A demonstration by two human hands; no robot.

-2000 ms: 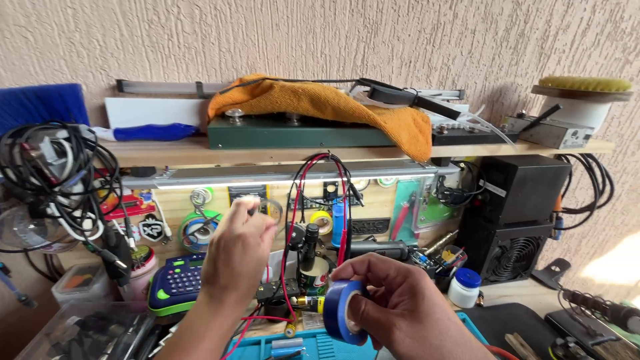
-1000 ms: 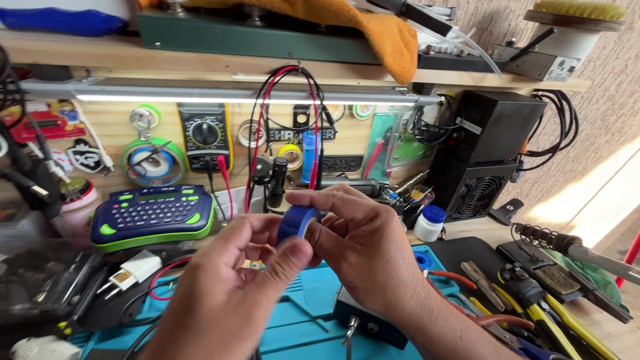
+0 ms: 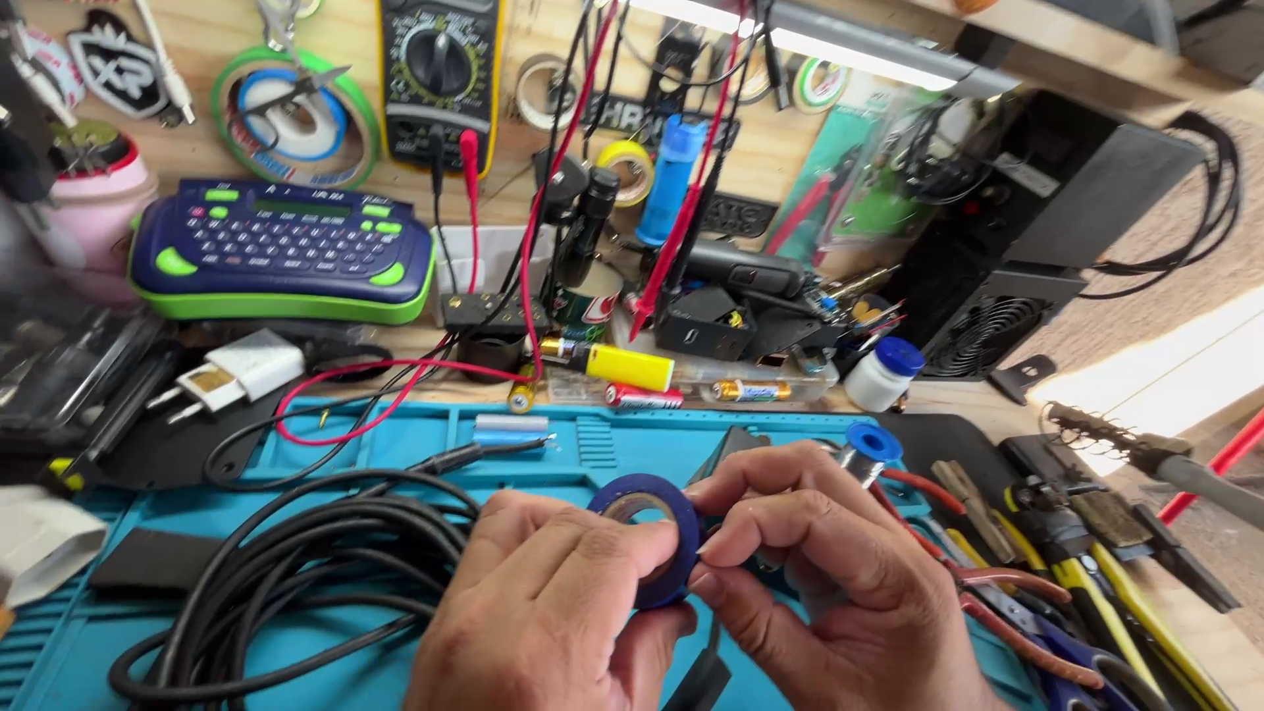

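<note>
A roll of blue electrical tape point(image 3: 681, 509) is gripped by my left hand point(image 3: 553, 602), with the thumb across its core. Close against the roll's right side, my right hand point(image 3: 839, 583) has its thumb and fingertips pinched at the outer edge; whether they hold the tape's end cannot be told. Both hands are above a teal silicone work mat point(image 3: 326, 474). A coiled black cable point(image 3: 286, 592) lies left of my left hand. Behind my right hand stands a spool of solder wire point(image 3: 873, 444).
Pliers with red handles point(image 3: 1027, 583) and yellow-handled tools point(image 3: 1116, 602) lie at the right, near a soldering iron point(image 3: 1175, 464). A label maker point(image 3: 286, 247), batteries point(image 3: 642, 397) and a white jar point(image 3: 884, 375) stand behind the mat. A multimeter point(image 3: 441, 79) hangs on the wooden board.
My left hand, raised apart from the roll two seconds ago, has come down and now holds it beside my right hand. The view has tilted down toward the mat.
</note>
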